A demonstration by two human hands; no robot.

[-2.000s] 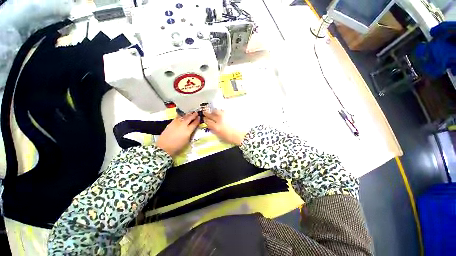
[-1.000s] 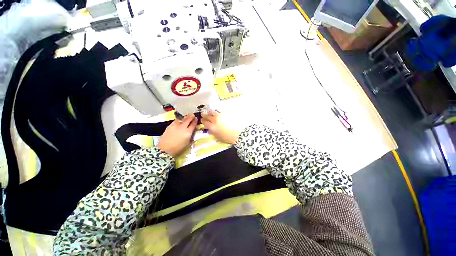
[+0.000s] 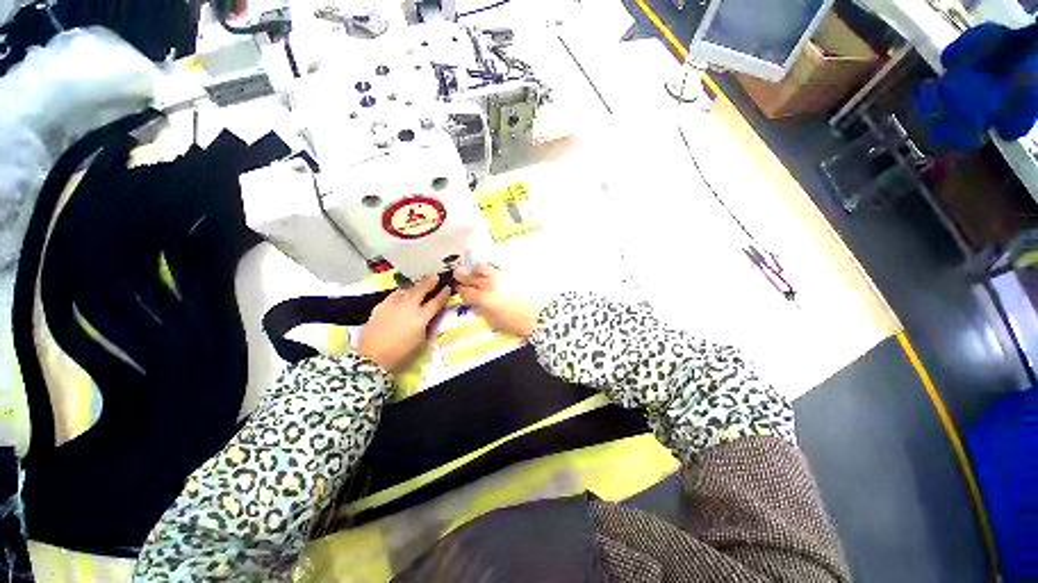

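My left hand (image 3: 398,325) is at the needle area under the white sewing machine head (image 3: 393,177), its fingertips on a black fabric strip (image 3: 330,309). The strip loops out to the left of that hand. My right hand (image 3: 497,301) is just right of it, fingertips close to the left ones, on the strip's dark end. The needle and presser foot are mostly hidden by the head and my fingers. More black strips (image 3: 489,401) lie in front of the machine, partly under my sleeves.
Sewn black strips (image 3: 148,399) are heaped at the left. A clear plastic bag (image 3: 85,97) is at upper left. A yellow block (image 3: 508,213) is right of the head. A small red and dark tool (image 3: 771,272) lies on the right of the table (image 3: 706,251). A screen (image 3: 760,32) stands behind.
The view has shifted slightly, so the machine and tool appear further left and the head lower. My hands stay together at the needle area, with little visible change to the strip.
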